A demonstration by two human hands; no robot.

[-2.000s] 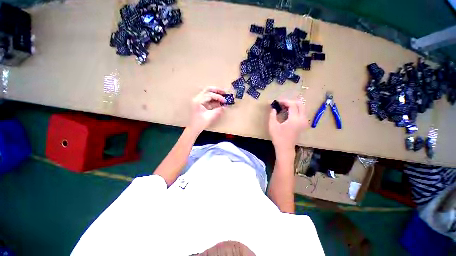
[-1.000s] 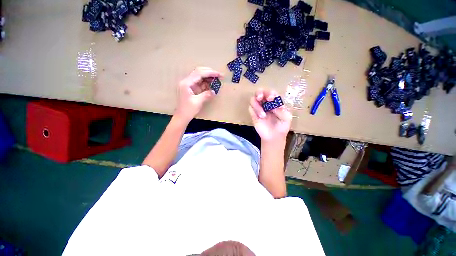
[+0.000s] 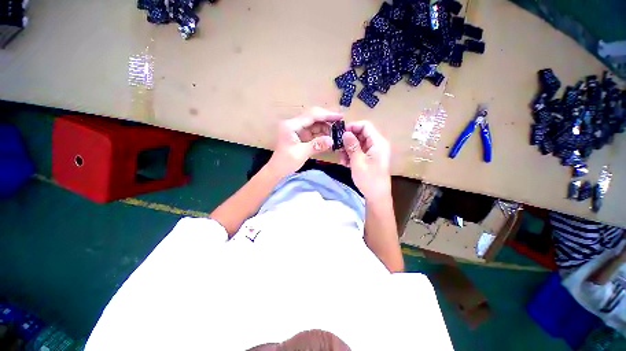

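My left hand (image 3: 300, 140) and my right hand (image 3: 365, 151) meet over the bench's front edge. Between their fingertips they hold a small black unit (image 3: 338, 134), dotted on its face. Whether it is one part or two pressed together cannot be told, as the fingers cover its sides. A pile of black keypad-faced shells (image 3: 401, 48) lies beyond my hands. Another black pile (image 3: 580, 120) lies at the right, and a smaller one (image 3: 175, 10) at the upper left, cut by the frame edge.
Blue-handled nippers (image 3: 475, 135) lie right of my hands on the cardboard bench covering (image 3: 226, 82). An open carton (image 3: 439, 236) is below the bench edge. A red stool (image 3: 103, 161) stands at the left. A person in a striped garment (image 3: 583, 240) is at the right edge.
My hands were apart, each with a black part; now they are together at one black unit. The view has shifted, so the bench items sit differently in the frame.
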